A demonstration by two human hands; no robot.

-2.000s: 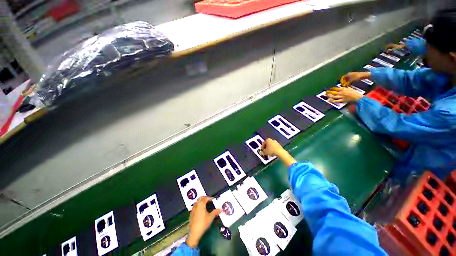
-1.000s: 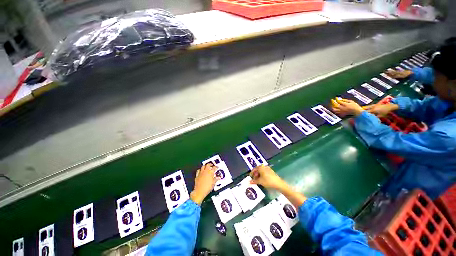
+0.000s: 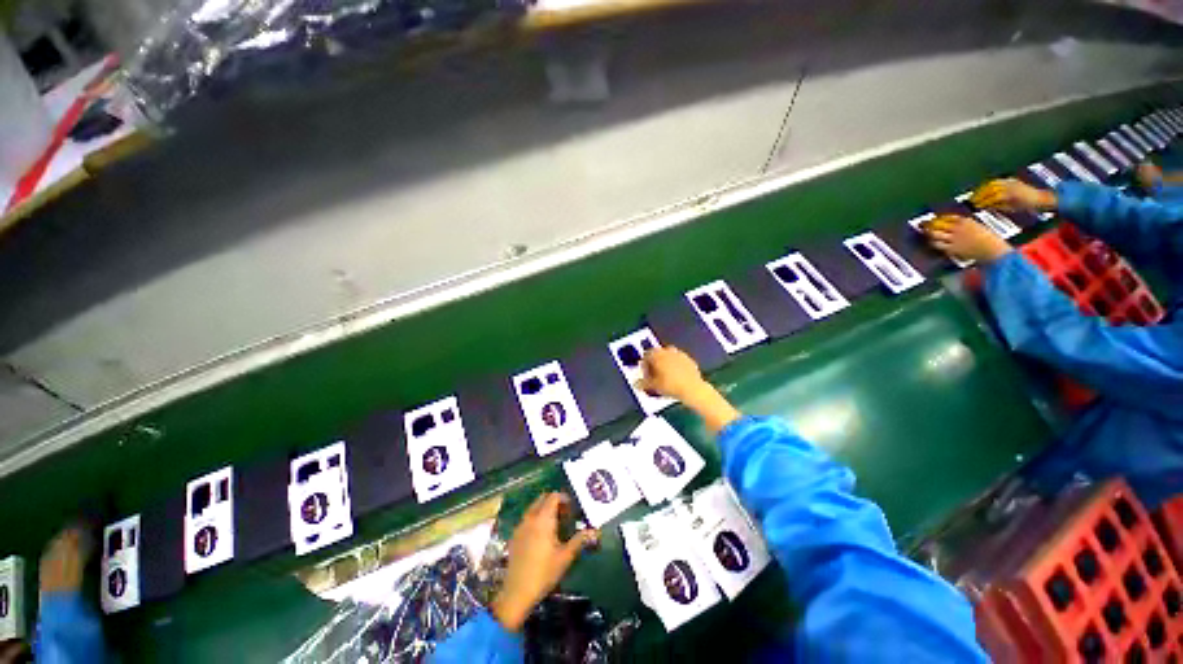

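Note:
My left hand (image 3: 535, 560) is low in the middle, above the near worktop, with a small black accessory (image 3: 567, 518) between thumb and fingers. My right hand (image 3: 675, 376) reaches to a white insert tray (image 3: 636, 353) on the belt; its fingertips cover the lower part, and whether they hold anything is hidden. White cards with dark round marks lie between my hands: an upper pair (image 3: 603, 485) and a lower overlapping group (image 3: 677, 580). Shiny clear bags with black pieces (image 3: 441, 590) lie beside and under my left hand.
White inserts (image 3: 439, 449) alternate with black boxes along the green belt (image 3: 389, 363). Another person's blurred hand (image 3: 65, 560) is at far left. Neighbours' blue sleeves and hands with yellow fingertips (image 3: 967, 237) are at right, near red-orange trays (image 3: 1103, 577). Bagged black goods (image 3: 298, 46) lie on the shelf.
My left hand has moved from an insert on the belt back to the near side. My right hand has moved from the upper cards to an insert. The lower group shows fewer cards.

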